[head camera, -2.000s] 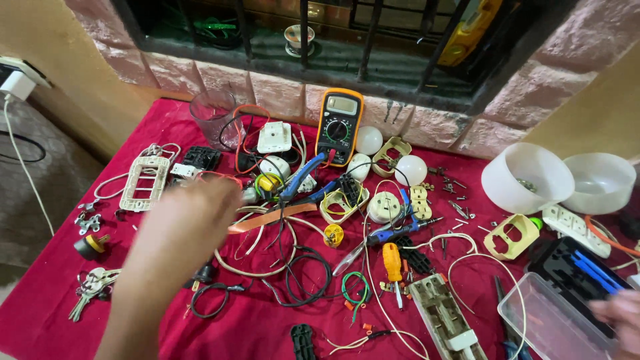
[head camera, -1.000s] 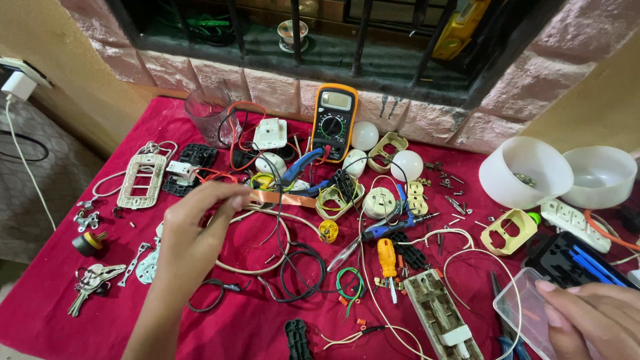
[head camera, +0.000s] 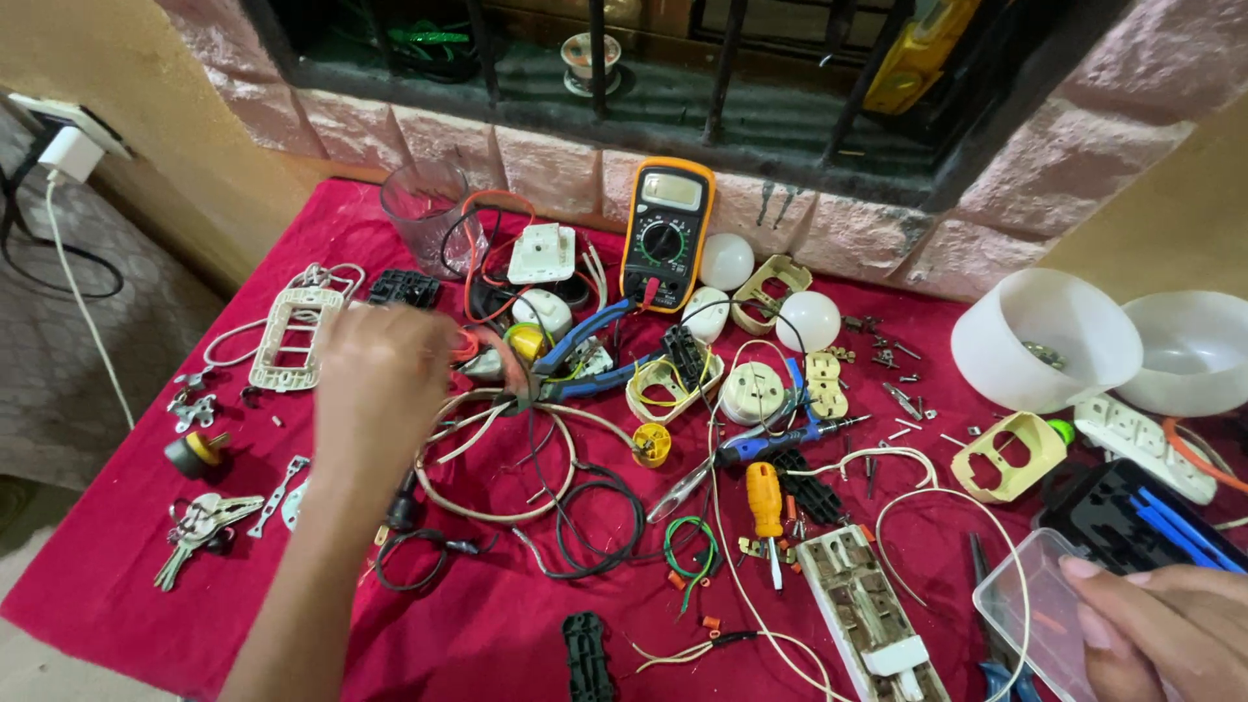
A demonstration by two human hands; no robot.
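My left hand [head camera: 385,375] is blurred above the left part of the red cloth, its fingers by the red-orange handle of a tool [head camera: 507,370]; whether it holds anything I cannot tell. Left of it lies a cream outlet frame [head camera: 292,336], and keys [head camera: 210,526] are nearer me. My right hand [head camera: 1160,614] grips the corner of a clear plastic box [head camera: 1038,609] at the lower right. Between the hands are blue-handled pliers [head camera: 595,366], coiled cable [head camera: 497,512], a yellow screwdriver [head camera: 765,507] and an opened power strip [head camera: 868,619]. An orange-rimmed multimeter [head camera: 668,234] leans on the wall.
Behind the cloth runs a brick sill [head camera: 439,136] under a barred window. A clear glass [head camera: 429,219] stands back left. White bowls [head camera: 1048,341] and an outlet strip [head camera: 1141,444] are at the right. Round white bulbs [head camera: 809,322] and loose screws [head camera: 902,400] lie near the back.
A copper-coloured strip seen by my left hand a second ago no longer shows clearly. My right hand, earlier at the right edge, has come to grip the clear box.
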